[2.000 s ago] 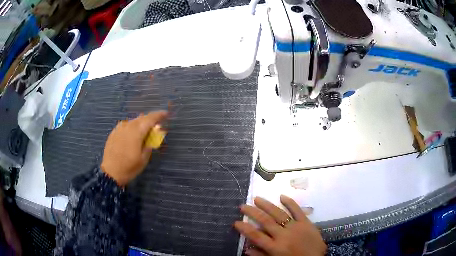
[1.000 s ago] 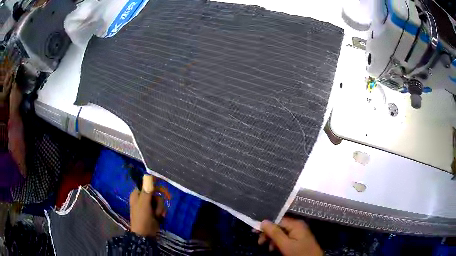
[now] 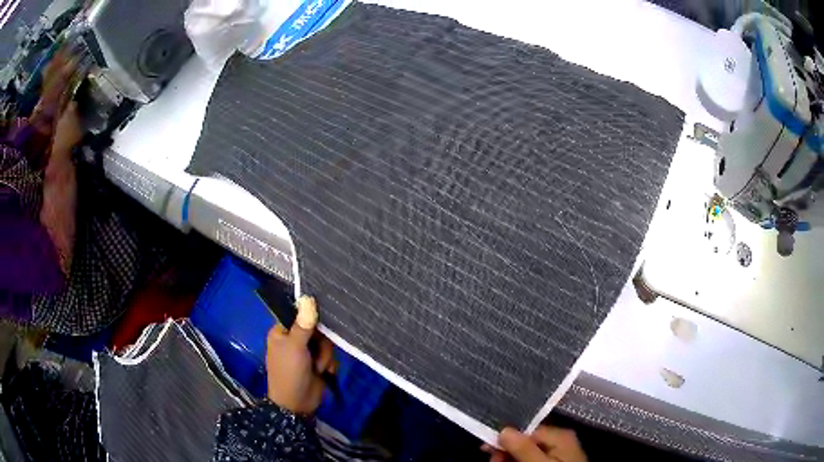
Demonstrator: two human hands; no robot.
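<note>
A dark pinstriped panel (image 3: 434,198) with a white edge below it lies across the white machine table, its near edge hanging over the front. My left hand (image 3: 300,361), with a pale yellowish cap on the thumb, pinches the panel's near edge at the corner by the curved cut. My right hand (image 3: 540,446), partly cut off by the bottom edge, pinches the panel's near right corner. A loose pale thread lies on the panel's right part. The sewing machine head (image 3: 768,117) stands right of the panel, apart from it.
A stack of grey panels with white edges (image 3: 167,397) lies at lower left beside a blue crate (image 3: 226,311). Another person's arm (image 3: 61,180) shows at far left. A measuring tape (image 3: 650,417) runs along the table's front edge. A white bag (image 3: 217,27) lies at the back left.
My left hand has gone from lying over the panel to its near edge, and my right hand to its near corner. The panel is drawn over the table's front edge. The view has shifted.
</note>
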